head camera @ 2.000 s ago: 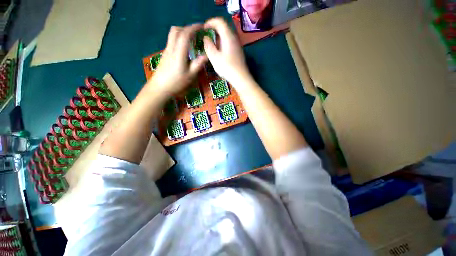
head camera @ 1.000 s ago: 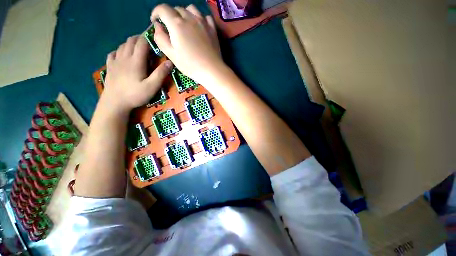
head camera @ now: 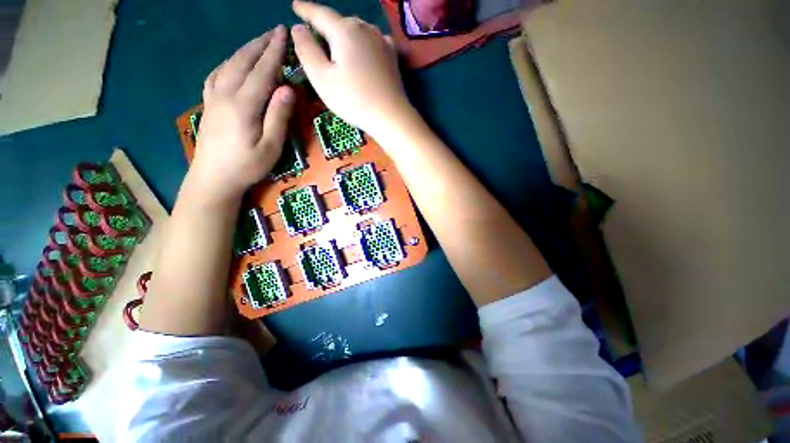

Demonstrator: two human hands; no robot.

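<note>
An orange-red fixture (head camera: 331, 294) lies on the dark green tabletop, with green circuit boards (head camera: 359, 187) seated in its visible pockets. My right hand (head camera: 353, 73) is over the fixture's far edge, thumb and fingers bent around a small green board (head camera: 297, 65). My left hand (head camera: 245, 117) lies over the fixture's far left part, its fingertips beside that same board and its thumb apart. Whether the left fingers grip the board is hidden. The hands and wrists cover several pockets, so their contents cannot be told.
At left, rows of boards with red loops (head camera: 82, 260) stand on cardboard (head camera: 139, 186), with loose red loops (head camera: 137, 303) near my left forearm. Another cardboard sheet (head camera: 56, 65) lies far left. A large cardboard stack (head camera: 684, 164) is at right. A phone (head camera: 439, 16) stands at the top.
Both hands have moved from the fixture's far right part to its far middle. The left fingers have come up to the board beside the right fingers. The view has shifted.
</note>
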